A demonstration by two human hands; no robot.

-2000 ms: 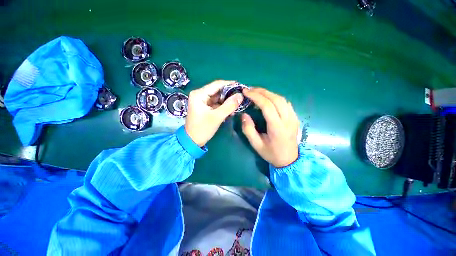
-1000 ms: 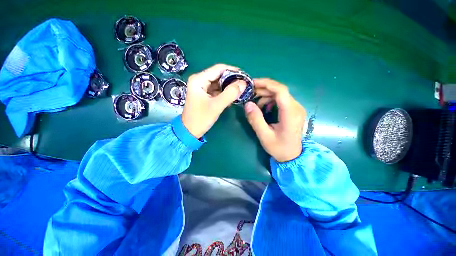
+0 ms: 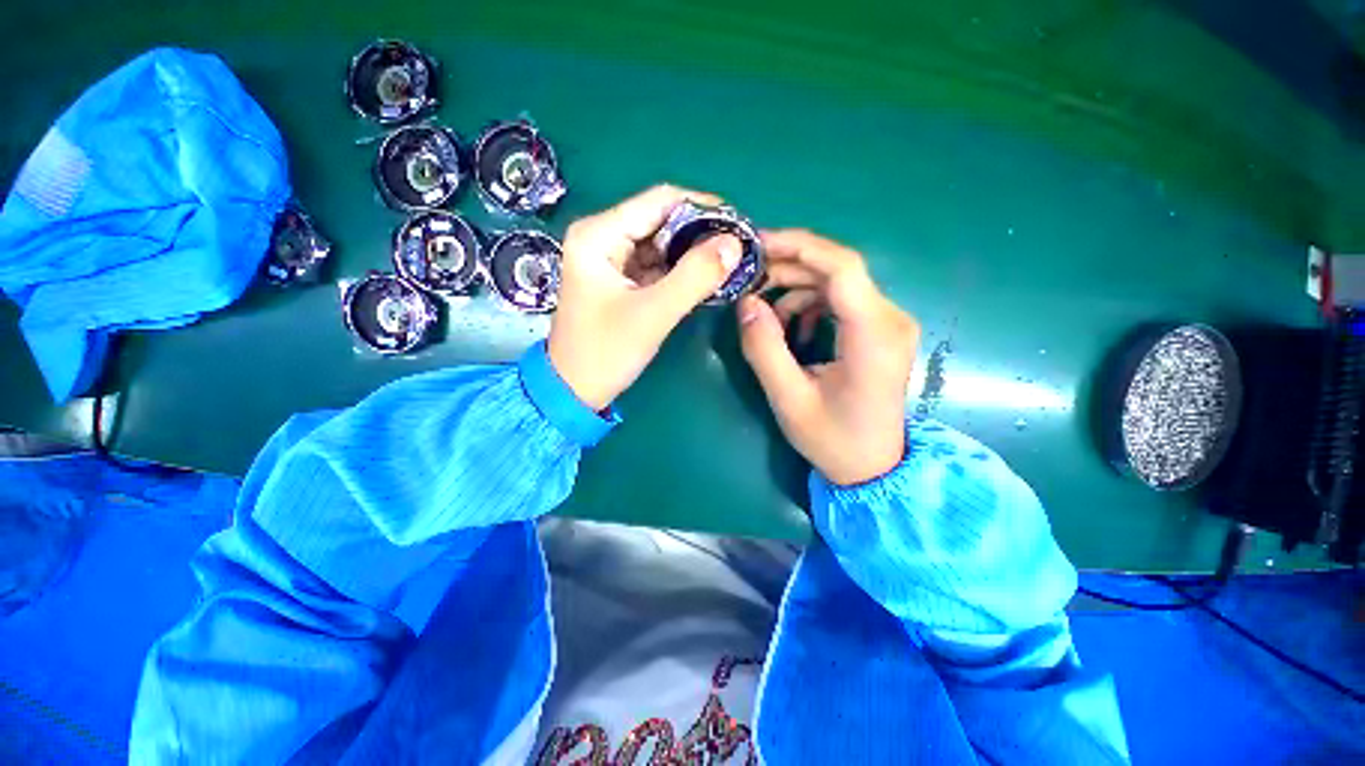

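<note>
A round black shell [image 3: 737,264] with a shiny rim is held above the mat near the middle of the view. My left hand [image 3: 629,299] grips it from the left, with the thumb pressed inside the shell. My right hand [image 3: 832,352] is at its right side, with bent fingers touching the rim and the thumb just below it. The right fingertips are partly hidden behind the shell, so I cannot tell if they pinch a small part. No tool shows in either hand.
Several black shells [image 3: 439,252] stand grouped on the green mat [image 3: 958,180] at left. A light-blue cap [image 3: 150,195] lies far left, partly over another shell [image 3: 297,247]. A tip cleaner [image 3: 1180,407] and black stand [image 3: 1272,449] are at right, with a cord below.
The view has shifted, so the bench items sit differently. The right fingers have moved from over the top of the shell to its right side. The left hand still holds it.
</note>
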